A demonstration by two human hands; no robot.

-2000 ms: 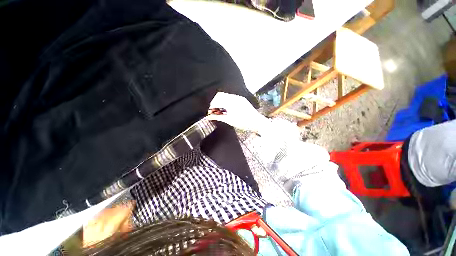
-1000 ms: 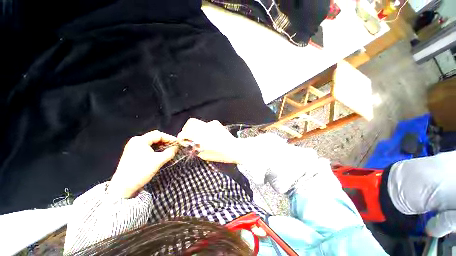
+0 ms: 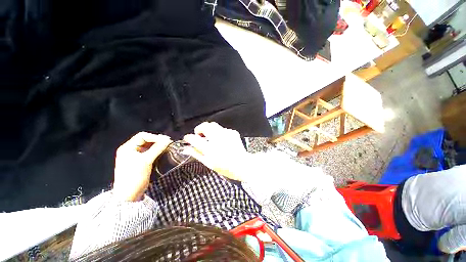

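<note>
A large black garment with white lint specks covers most of the left of the view. My left hand pinches its edge near my lap, above the black-and-white checked apron. My right hand is close beside it, fingers bent at the same edge. A small dark and pale looped piece of the edge shows between the hands. Any tool in my right hand is hidden by the fingers or too small to tell. Loose pale threads lie at the garment's lower left edge.
Another black garment with cream plaid bands lies at the far side of the white table. A wooden stool stands right of the table. Further right are a red plastic stool, a blue crate and a person's grey-clad leg.
My left hand has come into view and taken hold of the garment's edge. My right hand has moved left to meet it. The plaid strip seen along the edge no longer shows.
</note>
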